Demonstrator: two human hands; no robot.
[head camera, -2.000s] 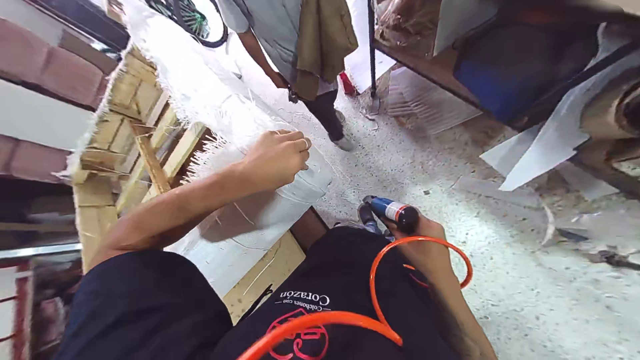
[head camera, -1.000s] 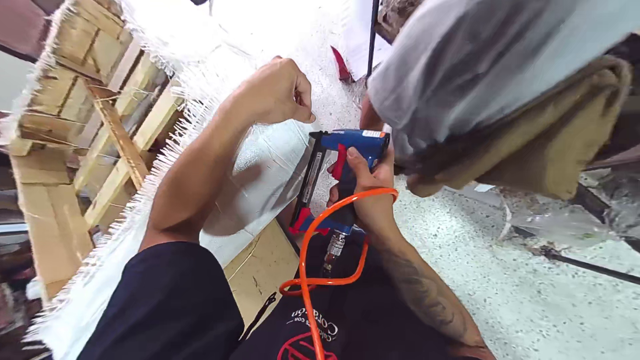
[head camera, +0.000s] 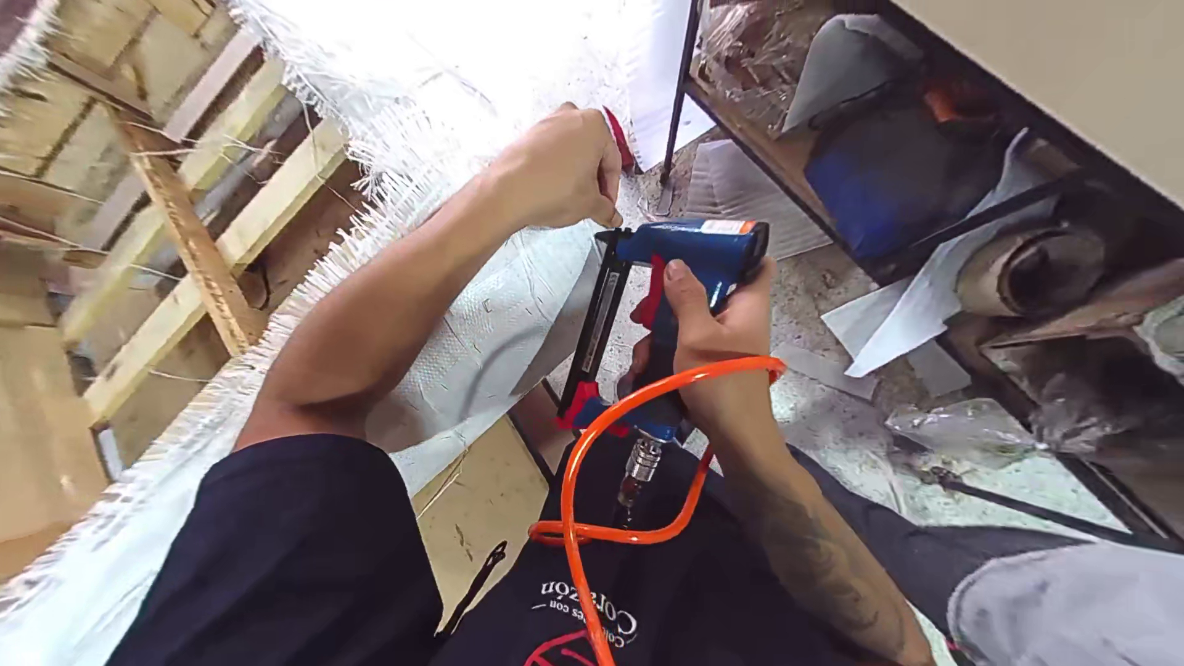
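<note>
My right hand (head camera: 726, 342) grips a blue and black pneumatic staple gun (head camera: 689, 250) with a red trigger. An orange air hose (head camera: 578, 481) loops from its handle coupling across my shirt. My left hand (head camera: 569, 166) has its fingers curled down at the edge of white woven fabric (head camera: 499, 314), close to the gun's nose; the fingertips seem to pinch the edge, partly hidden. The fabric, frayed along one side, lies over a wooden frame (head camera: 208, 240) whose slats show at the left.
A shelf (head camera: 768, 171) at the right holds a blue bundle (head camera: 860, 194) and a roll of material (head camera: 1022, 273). Scraps of white sheet (head camera: 888, 324) and clear plastic (head camera: 967, 430) lie near it. Another person's grey clothing (head camera: 1073, 606) shows at the lower right.
The staple gun, low by my body two seconds ago, has come up beside my left hand. The other person has moved from the upper right to the lower right.
</note>
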